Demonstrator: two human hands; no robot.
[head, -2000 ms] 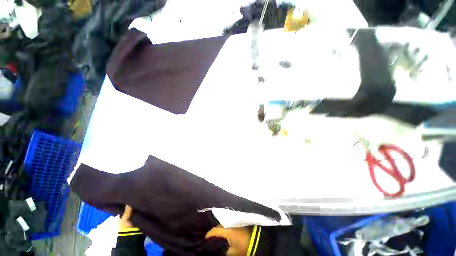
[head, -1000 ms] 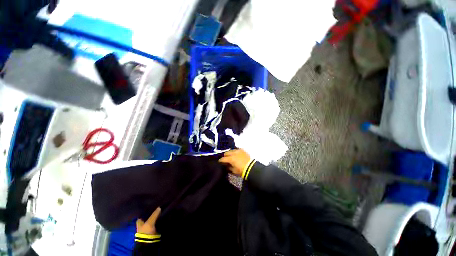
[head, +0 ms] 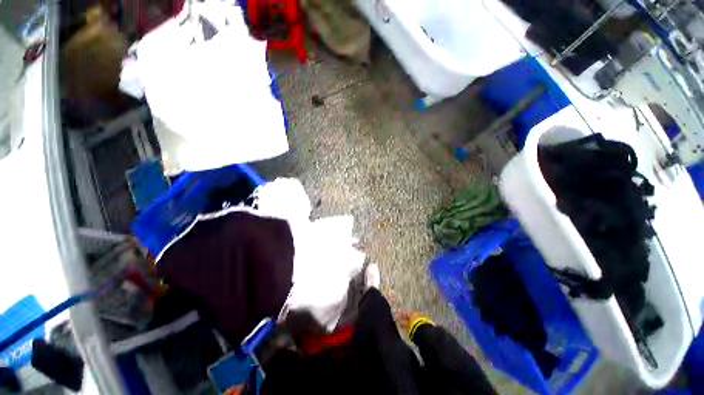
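Note:
A maroon-black garment panel (head: pixel 231 266) with a thin white edge lies draped over the near end of a blue crate (head: pixel 158 224). Bright white limp fabric (head: pixel 324 262) lies against its right side. My right hand (head: pixel 403 318) shows only as a small blurred patch beside its yellow-striped cuff, right of the dark cloth; its fingers and any hold are unclear. My left hand (head: pixel 235 390) is a sliver at the bottom edge, mostly cut off, and its grip cannot be seen.
White pieces (head: pixel 216 100) cover another crate ahead. The white machine table (head: pixel 31 208) edges the left. A red stool (head: pixel 276 27) stands farther off. At right are a blue crate of dark cloth (head: pixel 506 308), green cloth (head: pixel 468 216) and a white trough with black material (head: pixel 516 185).
The view has swung right, from the sewing table to the crates and floor. The dark panel, held in both hands a second ago, now lies over the crate; my right hand is away from it.

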